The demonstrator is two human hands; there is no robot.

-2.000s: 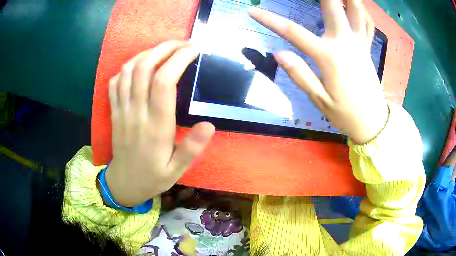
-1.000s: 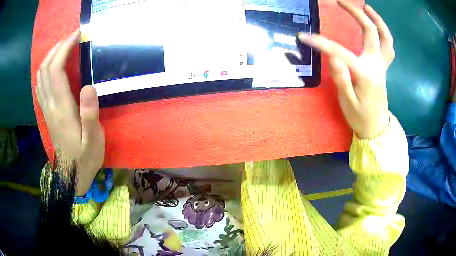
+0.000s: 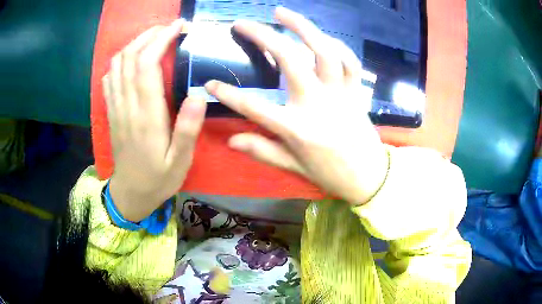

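Observation:
A black-edged tablet [image 3: 392,65] lies on an orange-red foam carrier [image 3: 255,160], its top cut off by the frame edge. Its screen is lit, with strong white glare and a dark window at the lower left. My left hand [image 3: 148,119] lies along the tablet's left edge, fingers extended, thumb at the lower left corner. My right hand [image 3: 321,113] is spread over the lower part of the screen. Its index fingertip is at the window's lower left; whether it touches the glass is unclear. The hand hides the middle of the lower edge.
The carrier lies on a shiny green surface [image 3: 496,113] that shows on both sides. A blue sleeve [image 3: 505,219] of another person is at the right. A printed garment [image 3: 238,261] is on my lap below the carrier. Dark floor with a yellow line shows at the lower left.
My right hand has moved left from the tablet's right edge to over the lower left of the screen. Tablet, carrier and left hand appear further right in the picture than one second ago.

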